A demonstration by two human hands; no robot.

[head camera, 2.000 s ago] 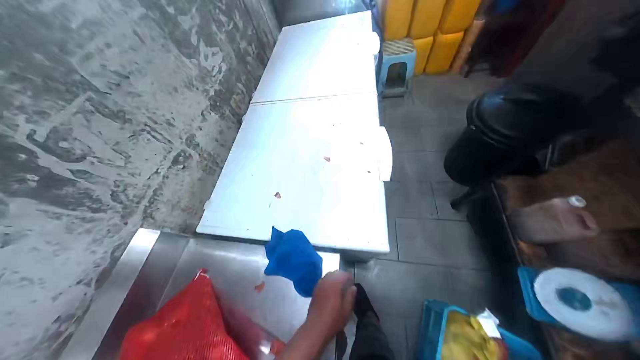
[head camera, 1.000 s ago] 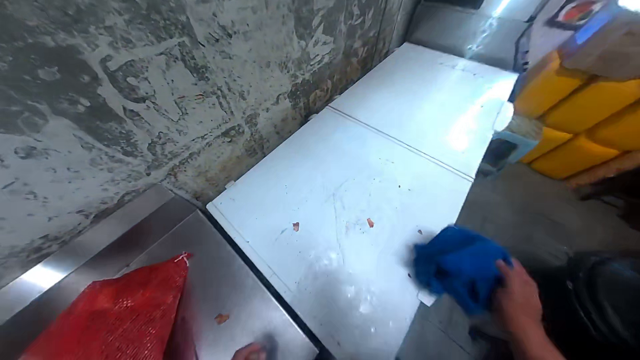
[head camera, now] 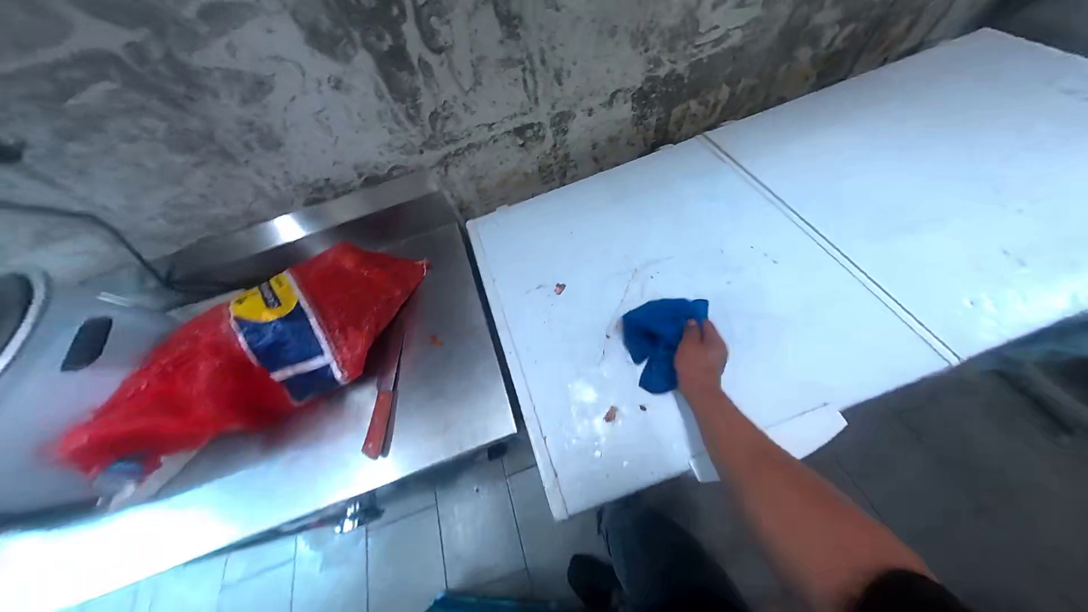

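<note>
My right hand grips a bunched blue cloth that lies against the white lid of a chest freezer. Several small brown scraps and dark specks are around the cloth, along with wet spots near the lid's front left. My left hand is out of the frame. On the stainless steel table to the left rests a red mesh sack with a blue, yellow and white label. A knife with a red-brown handle lies beside the sack, its blade partly beside or under it.
A stained concrete wall runs behind both surfaces. A narrow gap separates the steel table from the white top. At far left are a grey appliance and a dark cable. My leg and shoe show above the tiled floor.
The view has swung left, bringing the whole sack and the knife into sight. My right hand has moved the blue cloth from the near edge inward over the white top. My left hand has left the view.
</note>
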